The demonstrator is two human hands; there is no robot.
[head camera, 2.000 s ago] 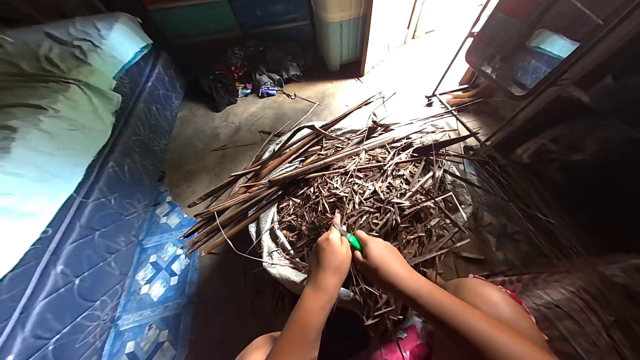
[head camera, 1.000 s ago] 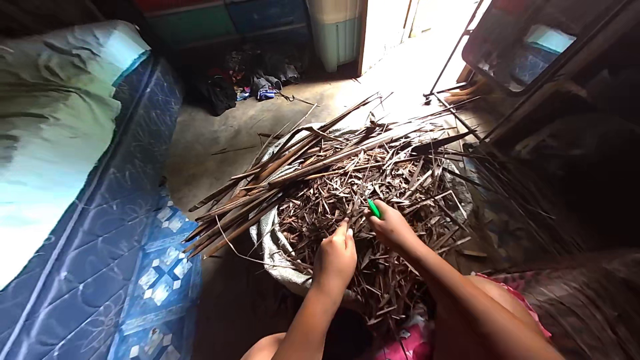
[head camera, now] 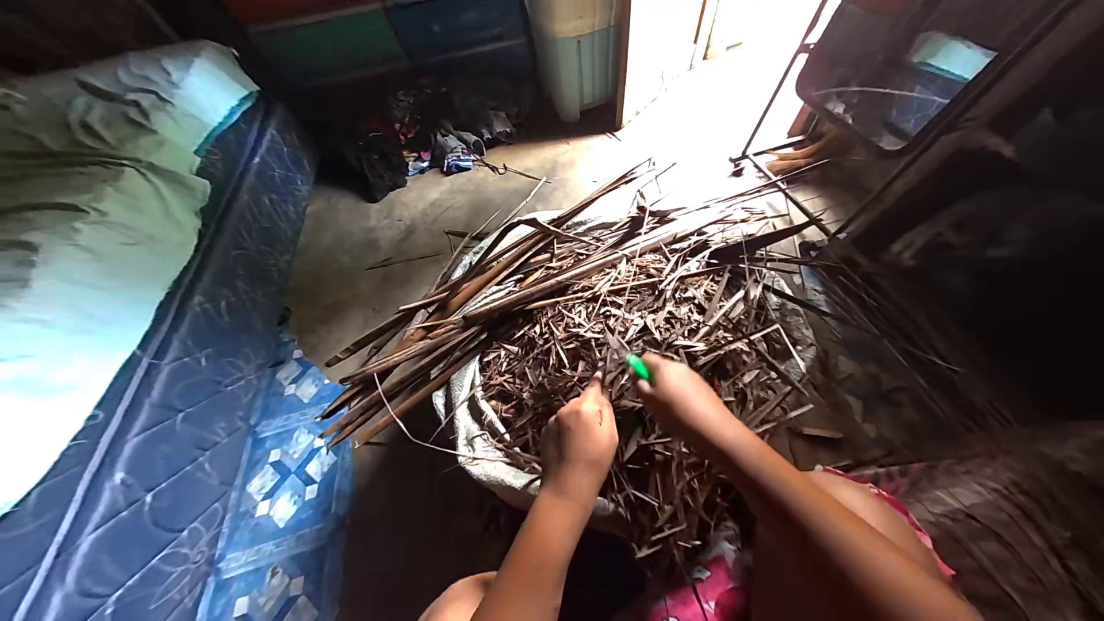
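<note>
A white woven sack with its rim rolled down is full of short cut pieces of dry brown leaf. Long dry leaf strips or stalks lie across its far left side. My right hand is closed on a green handle, above the middle of the pieces; a blade at the handle cannot be made out clearly. Just left of it, my left hand is closed with a finger and thumb together at the front. A thin piece seems to be pinched there, but it blends into the pile.
A blue mattress with a pale sheet stands at the left, beside blue patterned floor covering. Clothes or bags lie on the floor near drawers. A mirror leans at the upper right, near a bright doorway.
The hands were together at the green handle two seconds ago, then apart a second ago. My right hand is now slightly lower than a second ago, with the green handle still in it.
</note>
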